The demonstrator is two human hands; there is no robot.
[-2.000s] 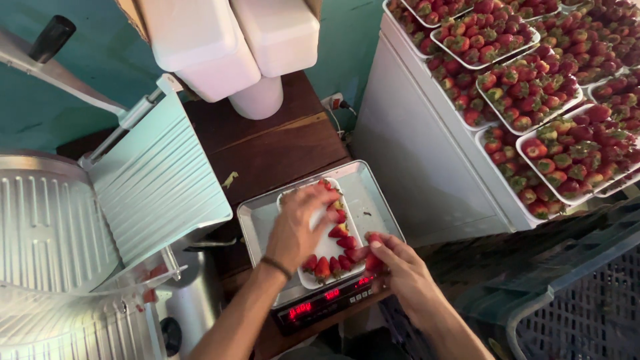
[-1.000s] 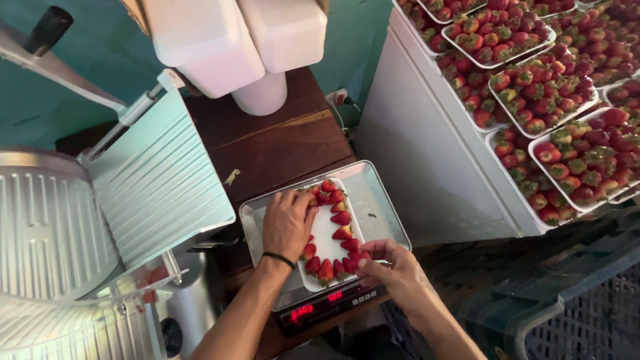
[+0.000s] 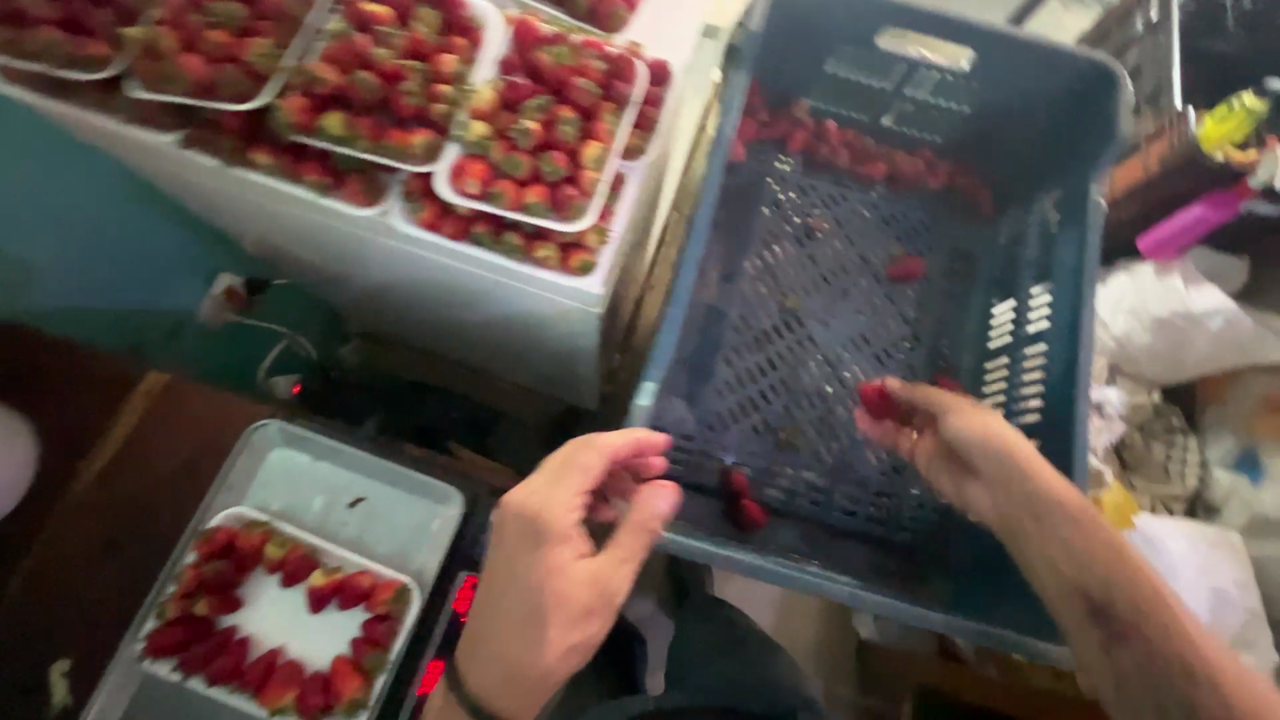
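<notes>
Over the dark plastic crate (image 3: 655, 385), my right hand (image 3: 950, 435) pinches a strawberry (image 3: 878, 400) at its fingertips. My left hand (image 3: 575, 550), a dark band at its wrist, is by the crate's near left corner with its fingers curled and parted; no fruit shows in it. Loose strawberries (image 3: 748, 512) lie in the crate's near corner, and more are heaped along its far end. At the lower left, a white tray (image 3: 300, 615) holds a ring of strawberries around a bare middle. It rests on the metal pan (image 3: 350, 470) of a digital scale.
Filled strawberry trays (image 3: 545, 125) are stacked on a white surface (image 3: 480, 300) at the upper left. A cable and plug (image 3: 285, 385) are beside the wooden table (image 3: 90, 460). White bags (image 3: 1190, 320) and a pink object (image 3: 1195, 220) lie right of the crate.
Both hands have left the tray on the scale; my right hand is now over the crate with a strawberry. The view has swung far to the right.
</notes>
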